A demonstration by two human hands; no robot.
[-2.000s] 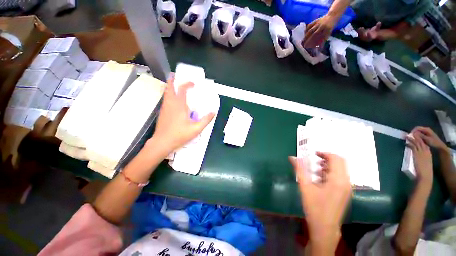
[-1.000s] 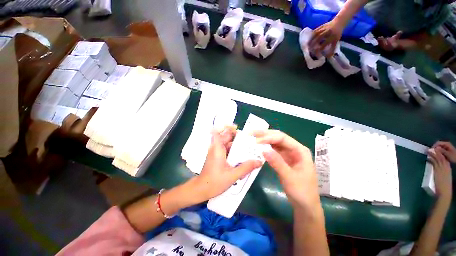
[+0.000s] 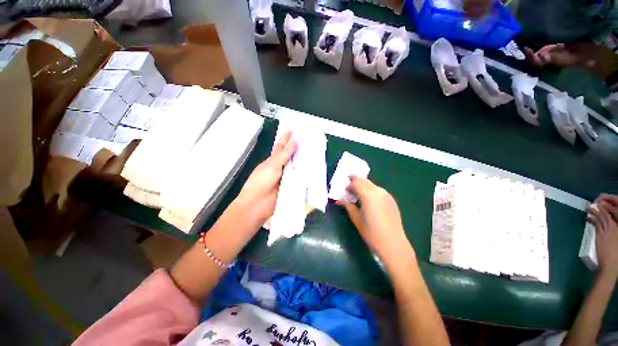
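Note:
My left hand [image 3: 261, 186] holds a long folded white sheet [image 3: 291, 203] by its left edge, over the small white pile in front of me. My right hand [image 3: 369, 206] has its fingertips on the small white card [image 3: 349, 174] lying just right of that pile; whether it grips the card cannot be told. To the right, an overlapping row of white folded pieces [image 3: 498, 226] lies on the green bench, with a barcode-like print at its left edge. Two thick cream-white stacks [image 3: 210, 172] stand left of my left hand.
An open brown carton [image 3: 190, 61] holds small white boxes [image 3: 98, 111] at far left. A pale rail [image 3: 400, 157] and post [image 3: 237, 54] border the bench. Bagged items [image 3: 480, 78] line the far lane by a blue bin [image 3: 461, 26]. Another person's hands [image 3: 605, 223] are at right.
My hands have moved apart: the left has gone up and left with the white sheet, now folded narrower, and the right has left the sheet for the small card. The far person's reaching hand has withdrawn.

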